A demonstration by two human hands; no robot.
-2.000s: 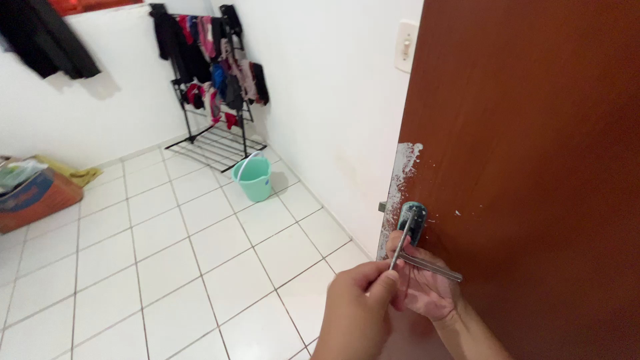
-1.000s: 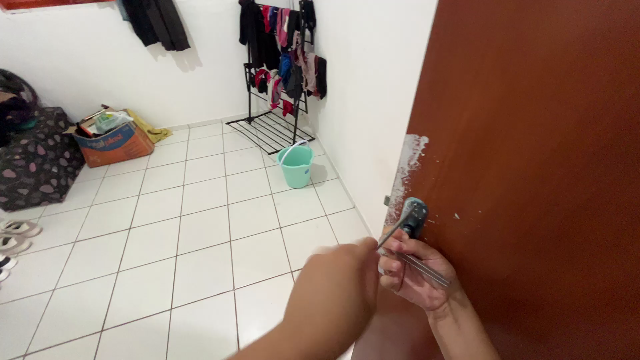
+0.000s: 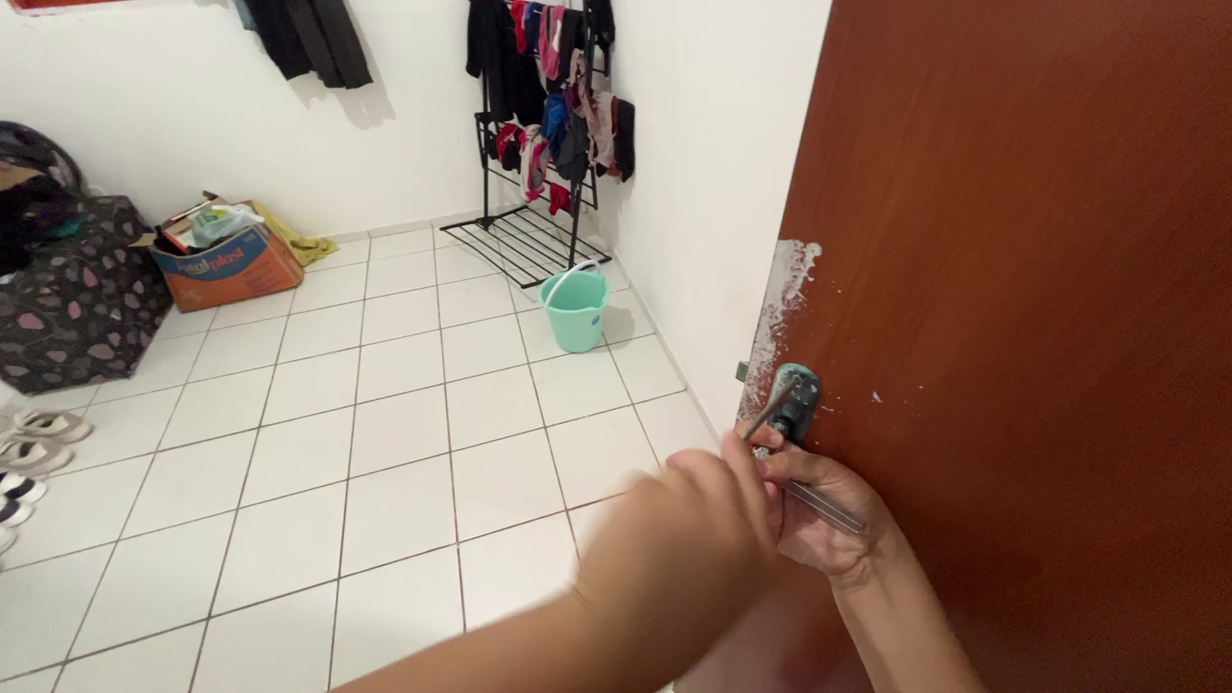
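A dark, worn door handle plate is fixed near the edge of a reddish-brown door. My left hand, blurred, is closed on a thin metal tool that slants up to the upper part of the plate; its far end is by my fingers, and its exact kind cannot be told. Just below the plate, my right hand holds the metal lever handle, palm toward me, with fingertips close to those of my left hand. The latch sticks out of the door's edge.
White wall beside the door; chipped paint along its edge. A mint-green bucket stands before a black drying rack with clothes. Further left are a cardboard box, a dark patterned bulky object and several shoes on the tiled floor.
My left hand has changed its position at the tool since two seconds ago, with its forearm now coming in from the lower left. My right hand stays at the lever. The view has swung left.
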